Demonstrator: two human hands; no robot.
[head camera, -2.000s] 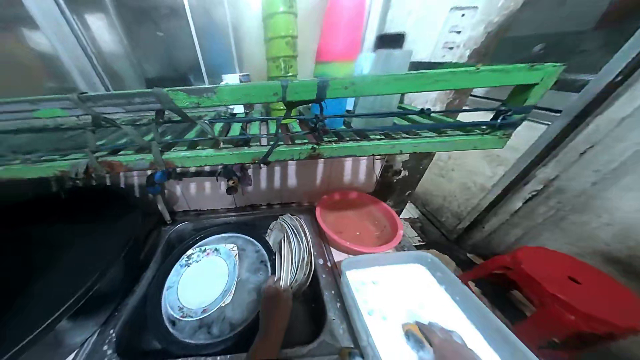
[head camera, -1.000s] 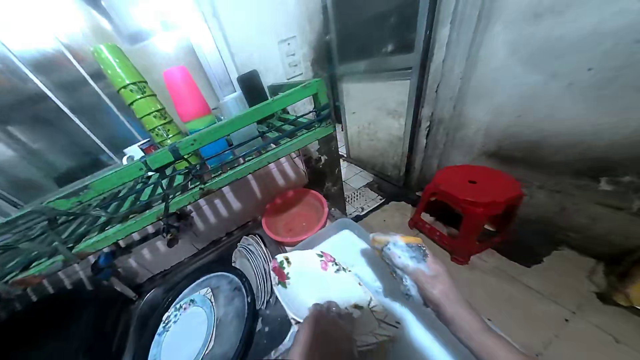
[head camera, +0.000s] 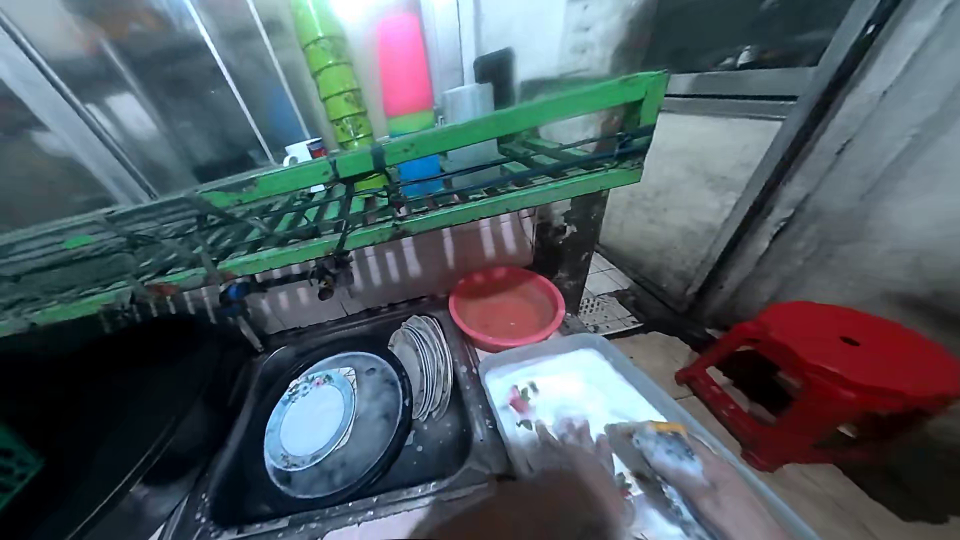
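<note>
A flower-patterned plate (head camera: 536, 409) lies low over the grey plastic tub (head camera: 750, 487) of white suds, with my left hand (head camera: 570, 465) on it, its fingers spread over the near part. My right hand (head camera: 712, 480) is closed around a soapy sponge (head camera: 664, 442) with a yellow-orange edge, at the plate's right side. Left of the tub, several plates (head camera: 427, 367) stand on edge in the dark sink (head camera: 442, 465). Beside them a round basin of cloudy water (head camera: 375, 405) holds a plate with a blue flowered rim (head camera: 311, 420).
A red plastic basin (head camera: 506, 307) sits behind the tub. Above the sink runs a green rack (head camera: 517, 124) with stacked green cups (head camera: 337, 82) and a pink tumbler (head camera: 405, 64). A tap (head camera: 324, 285) is beneath it. At right stands a red stool (head camera: 855, 352); a large black vessel (head camera: 97, 420) is at left.
Two seconds ago my left hand was at the standing plates in the sink; one second ago it held the flowered plate over the tub. The plate is now lower, in the suds. The view has swung left.
</note>
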